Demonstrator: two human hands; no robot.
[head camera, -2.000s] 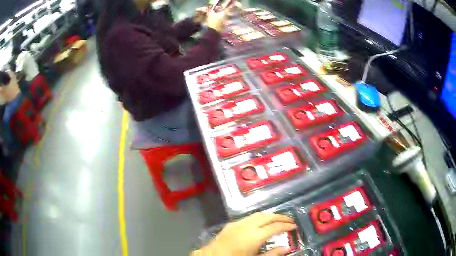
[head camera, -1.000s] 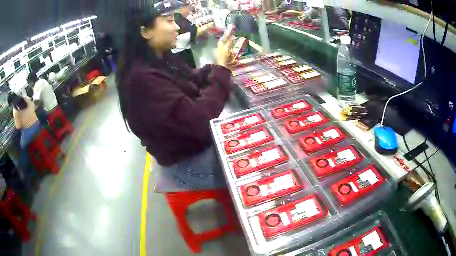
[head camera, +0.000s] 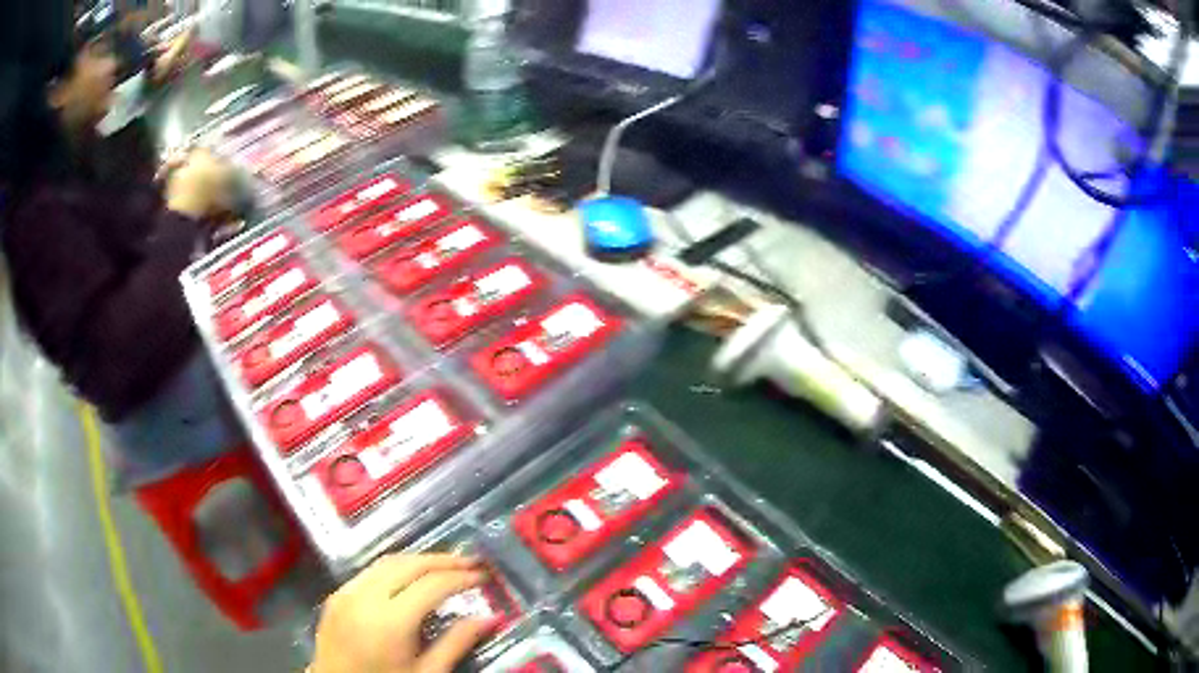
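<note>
My left hand (head camera: 395, 615) is at the bottom, over the left row of the near clear blister tray (head camera: 747, 489). Its thumb and fingers are on either side of a red electronic unit (head camera: 463, 607), partly covering it. To its right, several red units with white labels and dark rings, such as this red unit (head camera: 602, 506), lie in the tray's other row. A thin black cord (head camera: 684, 643) crosses them. The tray's lower part is cut off by the picture edge. My right hand is not in view.
A taller tray stack (head camera: 506, 440) with red units stands beyond. White handheld scanners (head camera: 805, 371) lie at right, another scanner (head camera: 1048, 594) lower. A blue mouse (head camera: 615, 228), bottle (head camera: 492, 79) and monitor (head camera: 980, 171) are behind. A person (head camera: 99, 302) sits left by a red stool (head camera: 237, 546).
The view has turned right, so trays and person appear further left and more monitor shows. My left hand, out of view one second ago, is back at a red unit in the near tray.
</note>
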